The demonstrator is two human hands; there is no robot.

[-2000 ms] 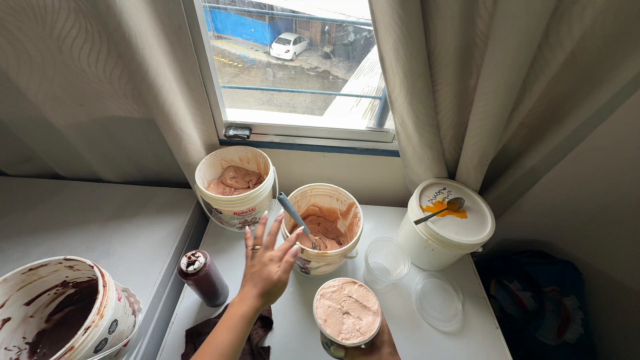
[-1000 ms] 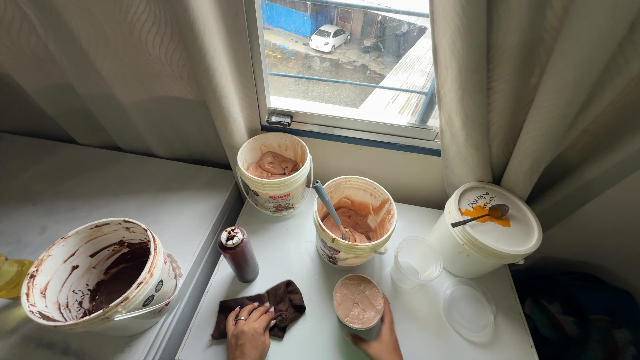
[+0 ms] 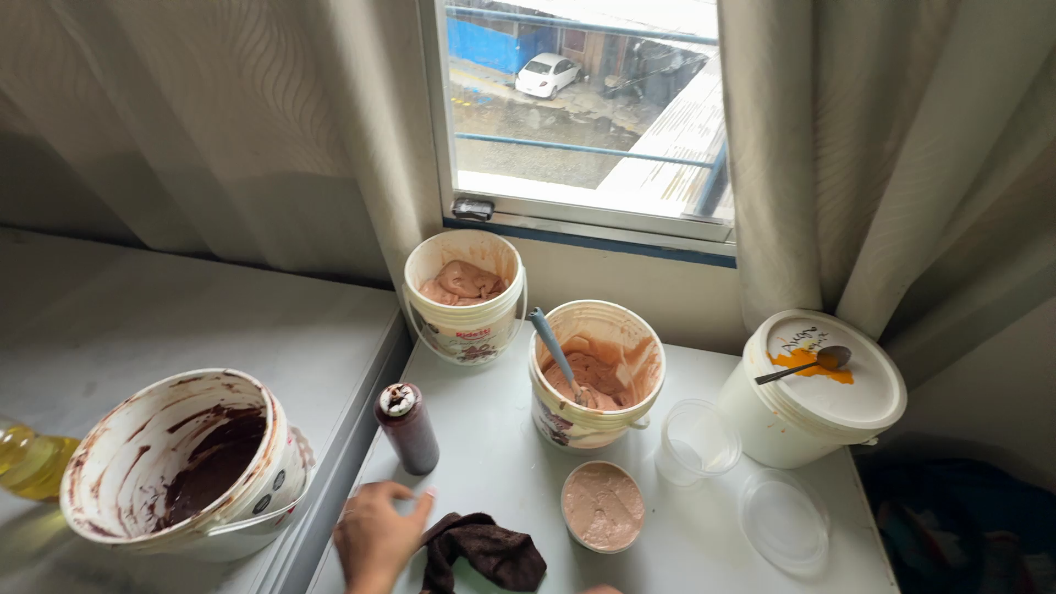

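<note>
My left hand (image 3: 381, 532) hovers just below a squeeze bottle of dark sauce (image 3: 407, 429), thumb and fingers apart, holding nothing. Beside it a crumpled dark brown cloth (image 3: 487, 551) lies on the table. A round tub filled with pinkish-brown cream (image 3: 603, 506) stands right of the cloth, untouched. Only a sliver of my right hand (image 3: 601, 590) shows at the bottom edge; its fingers are hidden. Behind the tub, a white bucket (image 3: 596, 412) holds similar cream and a blue-grey-handled utensil (image 3: 554, 346). Another bucket of cream (image 3: 466, 330) stands near the window.
An empty clear plastic cup (image 3: 700, 441) and a clear lid (image 3: 784, 521) are at right, by a lidded white bucket (image 3: 813, 375) with a spoon (image 3: 804, 363) on top. On the left surface stand a chocolate-smeared bucket (image 3: 186, 462) and a bottle of yellow liquid (image 3: 33, 462).
My left hand has left the brown cloth and moved toward the sauce bottle. My right hand has let go of the cream tub and drawn back to the bottom edge.
</note>
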